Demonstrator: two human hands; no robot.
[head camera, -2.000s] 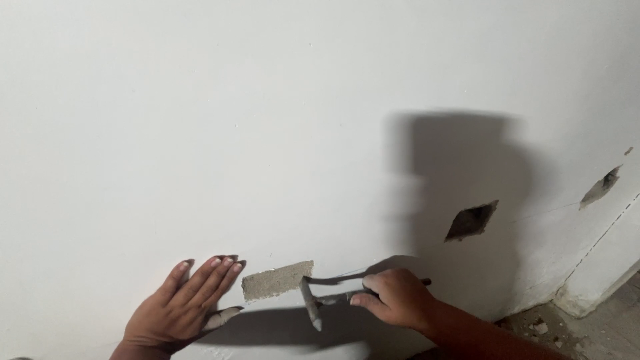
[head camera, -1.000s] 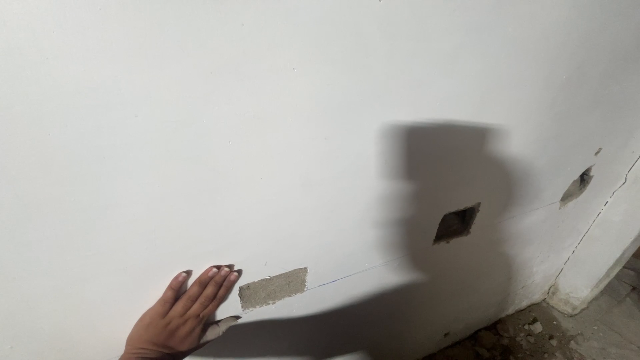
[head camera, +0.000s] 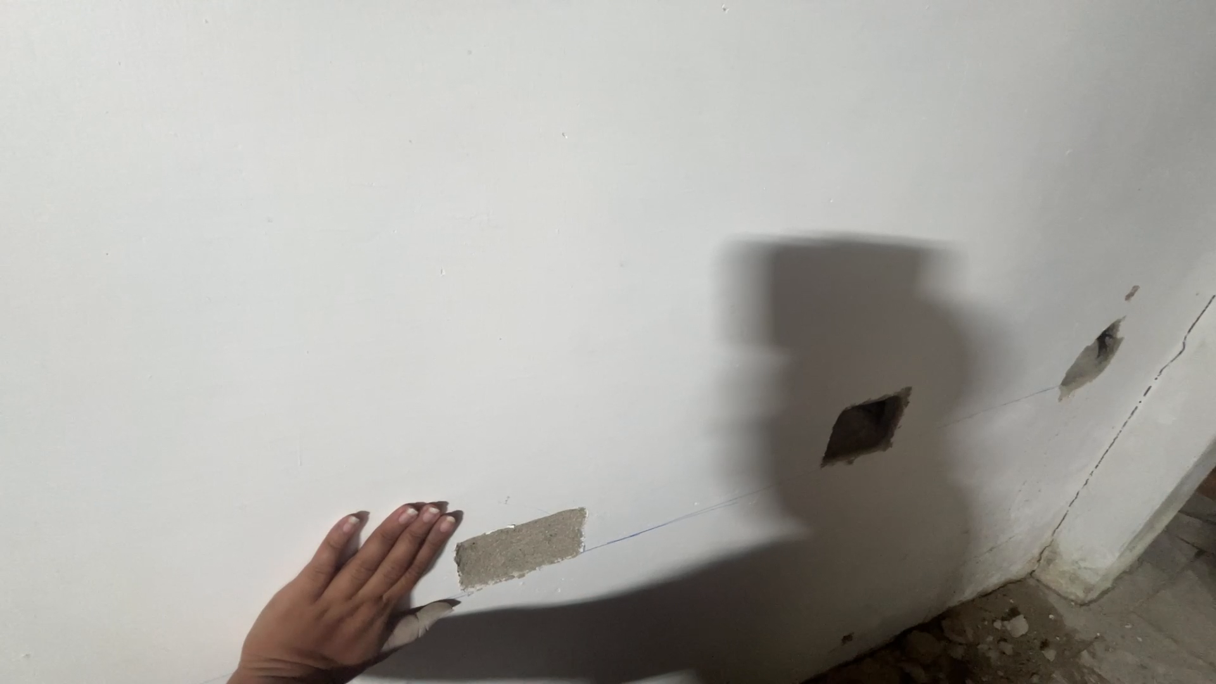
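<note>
My left hand (head camera: 347, 594) lies flat on the white plastered wall (head camera: 532, 285) at the lower left, fingers extended up and to the right, holding nothing. Its thumb looks pale with dust. Just right of the fingertips is a shallow rectangular patch of bare grey mortar (head camera: 521, 548), where the white finish is gone. A thin blue line (head camera: 665, 522) runs from that patch up to the right. Farther along, a dark, roughly square hole (head camera: 865, 427) is cut into the wall. My right hand is out of view.
Another hole (head camera: 1092, 359) opens near the right end of the wall, beside a long crack (head camera: 1130, 427) at the corner. Rubble (head camera: 1015, 625) lies on the floor at the lower right. A large shadow falls across the wall around the square hole.
My right hand, which held a hammer-like tool at the mortar patch two seconds ago, has left the view with it. My left hand stays on the wall beside the patch.
</note>
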